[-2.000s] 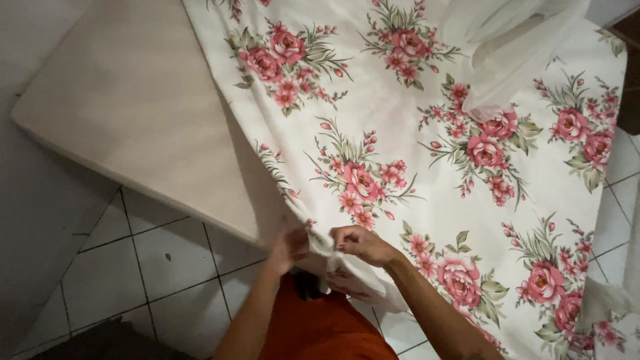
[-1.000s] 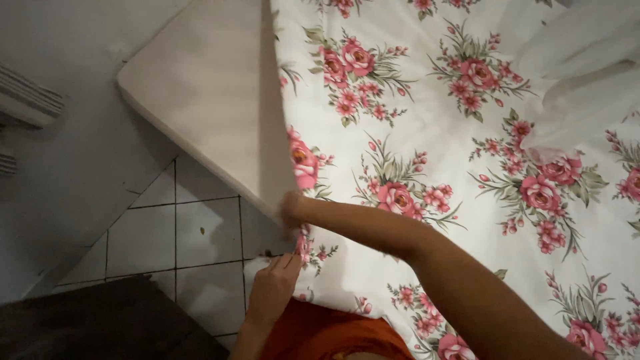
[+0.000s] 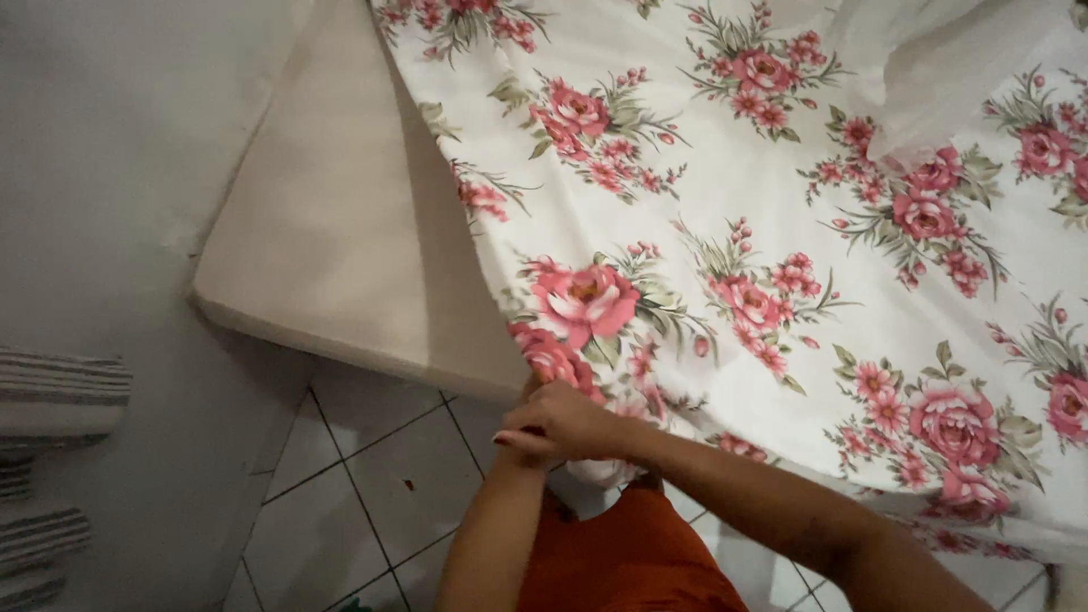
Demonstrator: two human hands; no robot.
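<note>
A white sheet [image 3: 807, 340] printed with pink roses lies over much of a beige mattress [image 3: 331, 212], whose left part is bare. At the mattress's near edge my right hand [image 3: 565, 421] rests on the sheet's edge, crossing over my left wrist. Its fingers are curled, but the grip on the cloth is hard to make out. My left hand [image 3: 534, 399] is mostly hidden beneath the right hand and the fabric, so its hold cannot be seen. Sheer white cloth [image 3: 943, 68] lies on the sheet at the upper right.
A grey wall [image 3: 110, 170] runs along the left side of the mattress. Striped cloth [image 3: 64, 395] shows at the left edge. White floor tiles [image 3: 399, 476] with dark joints lie below the mattress, left of my orange garment [image 3: 629, 561].
My right arm, stretched across the sheet a second ago, has come back toward my body and now crosses my left wrist. The sheet's edge by my hands is more bunched.
</note>
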